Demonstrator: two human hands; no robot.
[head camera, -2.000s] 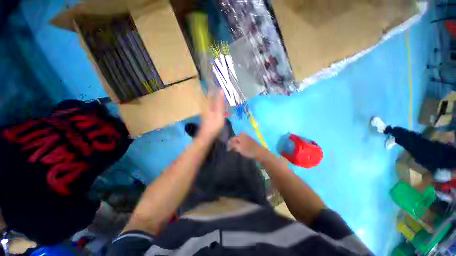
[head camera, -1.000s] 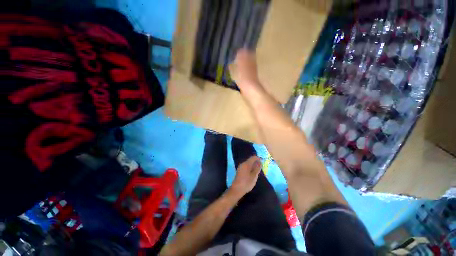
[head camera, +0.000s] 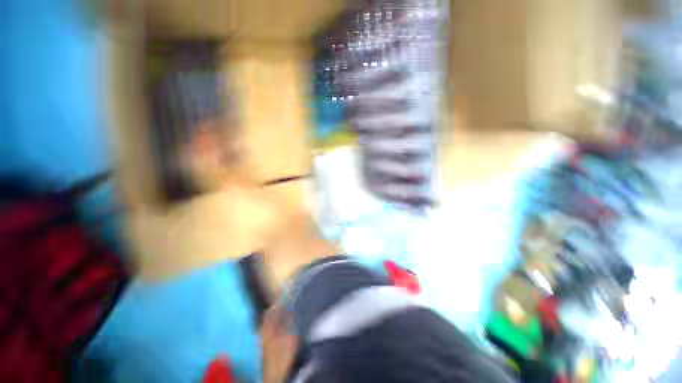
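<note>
The whole view is badly blurred. An open cardboard carton (head camera: 273, 105) stands at the upper left, with dark-grey strips (head camera: 168, 105) inside. My right hand (head camera: 213, 153) reaches over the carton flap and into the opening, at the strips. Its fingers are too blurred to show whether it grips any. My left hand (head camera: 277, 340) is low in the middle, beside my right sleeve, outside the carton. It is partly hidden and blurred, so its hold cannot be told. A pale bundle of strips (head camera: 340, 183) lies right of the carton.
A film-wrapped stack (head camera: 392, 135) stands right of the carton, and a larger brown carton (head camera: 497, 82) beyond it. A person's dark and red clothing (head camera: 56, 277) is at the left. Red objects (head camera: 402, 277) show on the floor, and mixed goods with a green item (head camera: 516, 325) at the lower right.
The view has swung, so the carton and wrapped stack sit farther left. My right hand has moved from the carton's flap edge into its opening. My left hand now shows lower, beside my sleeve.
</note>
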